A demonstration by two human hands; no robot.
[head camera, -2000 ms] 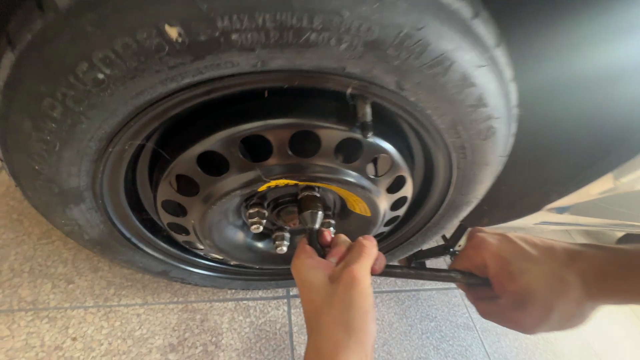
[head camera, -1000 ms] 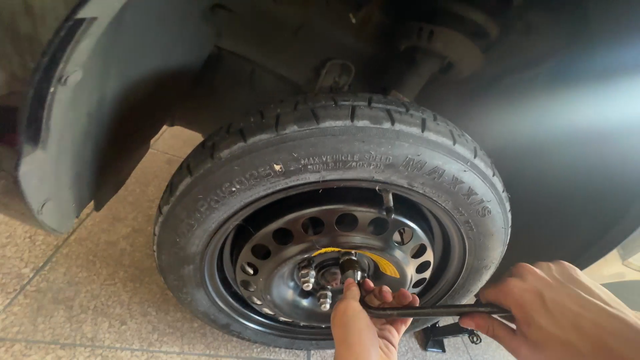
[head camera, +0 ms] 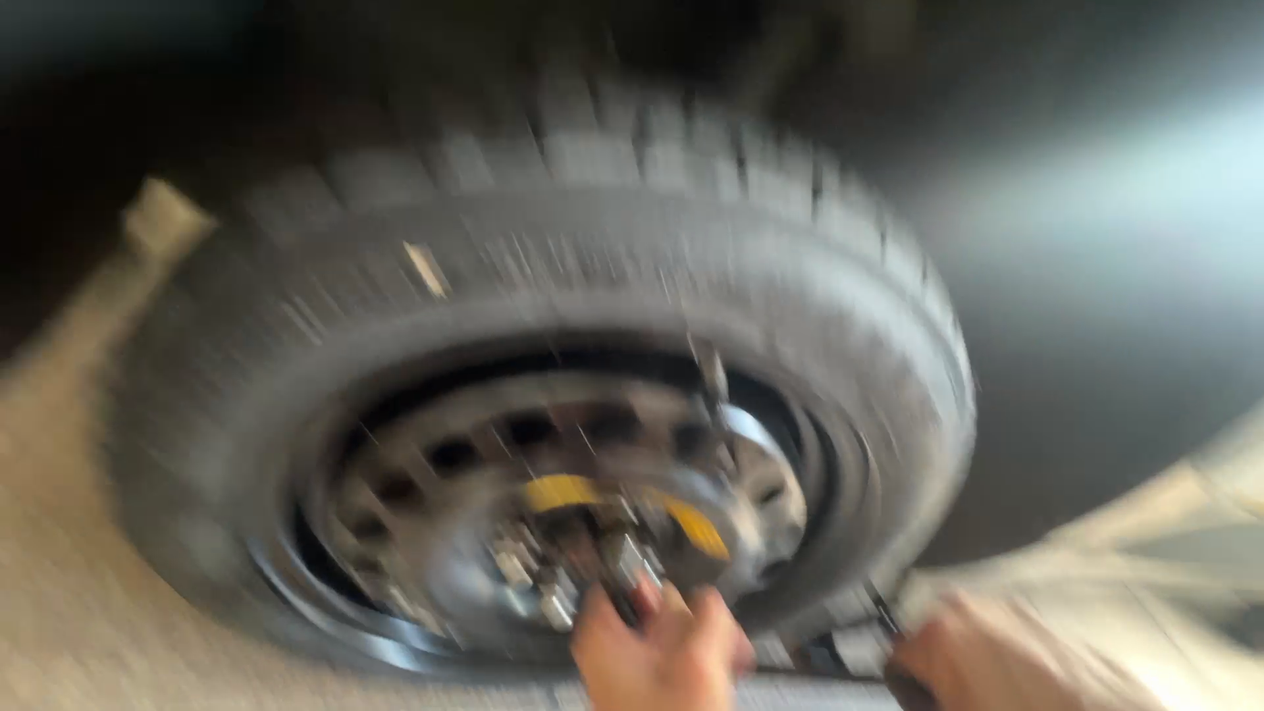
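The view is strongly blurred. A black steel wheel rim (head camera: 395, 425) with a tyre (head camera: 553, 247) fills the middle, and a curved yellow label (head camera: 563, 491) lies around its hub. My left hand (head camera: 662, 642) grips the head end of a lug wrench, whose socket (head camera: 629, 558) sits over a wheel nut at the right of the hub. Other lug nuts (head camera: 556, 604) show to the left of the socket. At the lower right, my right hand (head camera: 997, 657) is closed on the dark handle (head camera: 907, 681) of the wrench. The middle of the bar is hardly visible.
Dark car bodywork (head camera: 1066, 355) curves down at the right of the tyre, and the shadowed wheel arch is above it. Speckled floor tiles (head camera: 59, 513) lie at the left. Behind my right hand, a dark metal part, perhaps of a jack, shows beside the tyre (head camera: 820, 652).
The view has swung and come closer to the wheel. Both hands remain on the wrench, and its socket stays at the right side of the hub.
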